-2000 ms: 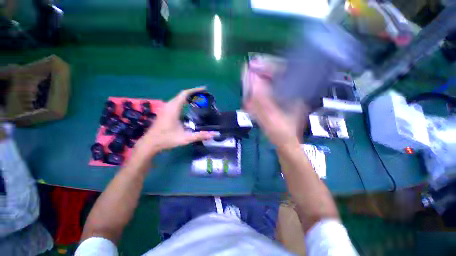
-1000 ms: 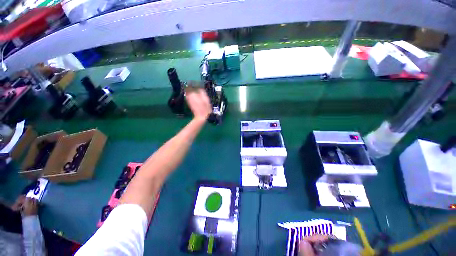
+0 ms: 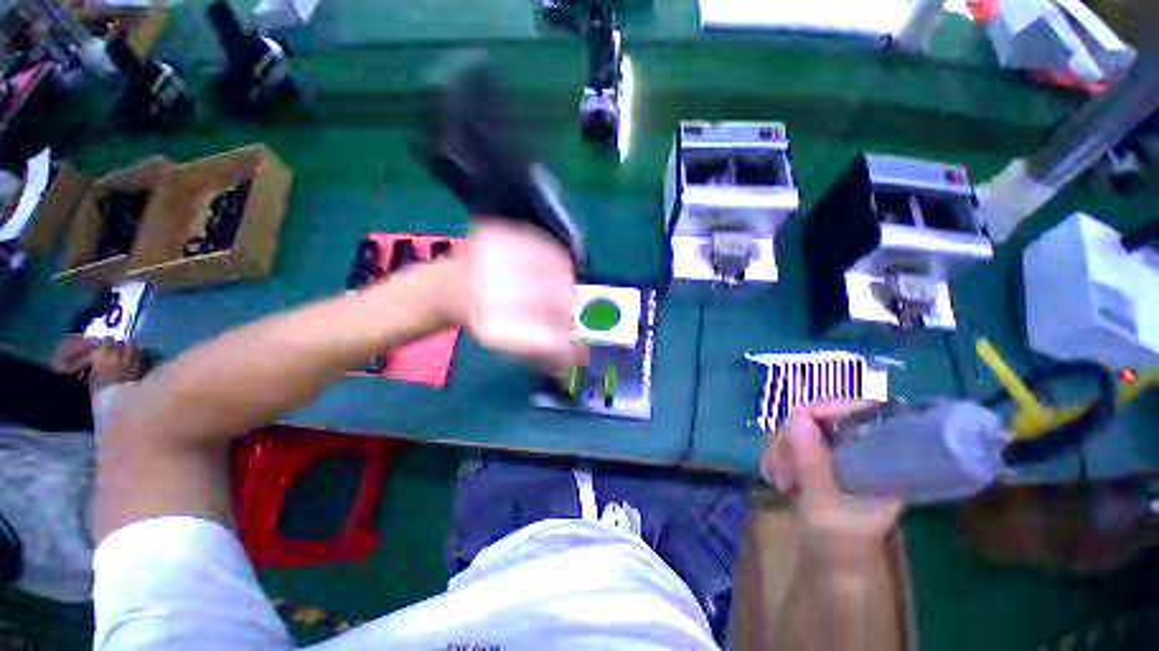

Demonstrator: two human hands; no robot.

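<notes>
My left hand [image 3: 524,295] is blurred and holds a long black product body [image 3: 489,146], tilted, above the back left of the assembly fixture [image 3: 625,382]. The fixture's green pads show on its silver and white faces. My right hand [image 3: 826,471] holds the thick grey electric screwdriver [image 3: 921,448] at the front right, its cable trailing right with a yellow strap [image 3: 1013,382]. The screwdriver's tip is hidden by my fingers.
Two screw feeders [image 3: 731,191] stand behind and right of the fixture, with striped strips [image 3: 810,382] in front. A pink mat [image 3: 435,356] with black parts lies left. Cartons [image 3: 261,191], another person's hands [image 3: 108,359] are far left. A white box [image 3: 1093,286] stands right.
My left hand has come back from the far side of the bench towards the fixture with a black body in it. The screwdriver in my right hand shows more fully.
</notes>
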